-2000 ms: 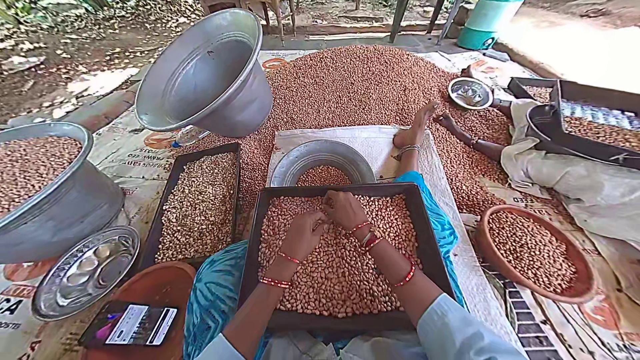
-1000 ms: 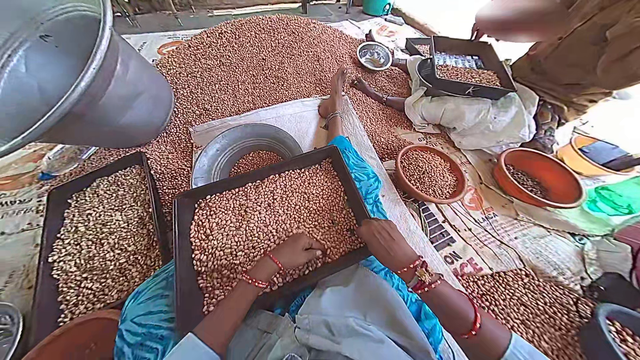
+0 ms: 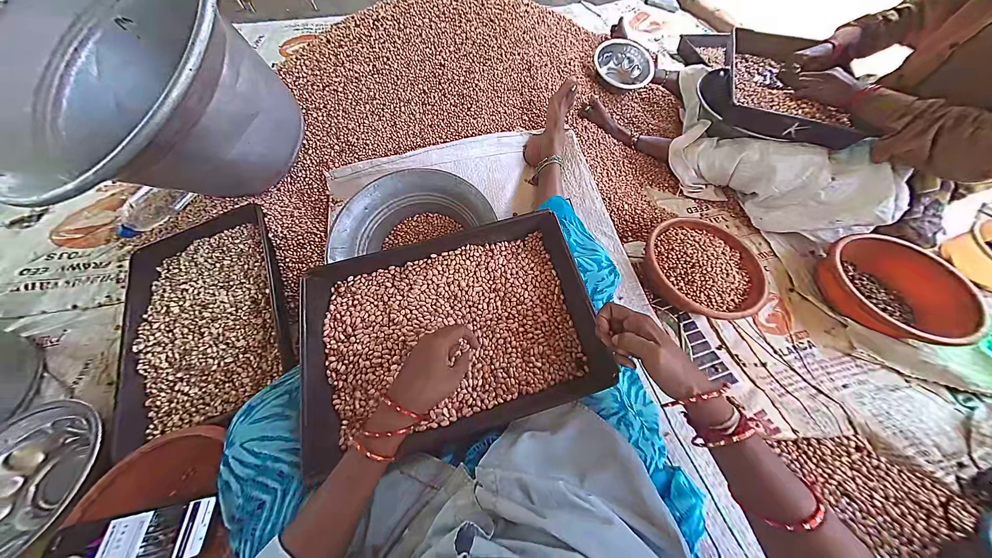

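A black rectangular tray (image 3: 308, 372) full of pinkish-brown peanut kernels (image 3: 480, 310) rests tilted across the lap. My left hand (image 3: 435, 370) is over the kernels with its fingers curled; whether a kernel is between them cannot be told. Just outside the tray's right edge is my right hand (image 3: 643, 345), fingers bent together, its grip unclear. Behind the tray, a round metal basin (image 3: 411, 190) holds more kernels and is partly covered by it. On the left lies a second dark tray (image 3: 128, 387) of paler kernels.
A big heap of kernels (image 3: 449, 70) spreads behind. A large metal tub (image 3: 225, 108) stands upper left. Kernels fill a terracotta-coloured bowl (image 3: 763, 298) at right, near an orange basin (image 3: 945, 287). A co-worker's hands (image 3: 829, 74) are over another tray (image 3: 798, 124). A phone (image 3: 147, 535) lies lower left.
My right hand was over the kernels beside the left, then moved to the tray's right edge, and is now just outside it. The co-worker's hands have come over their tray.
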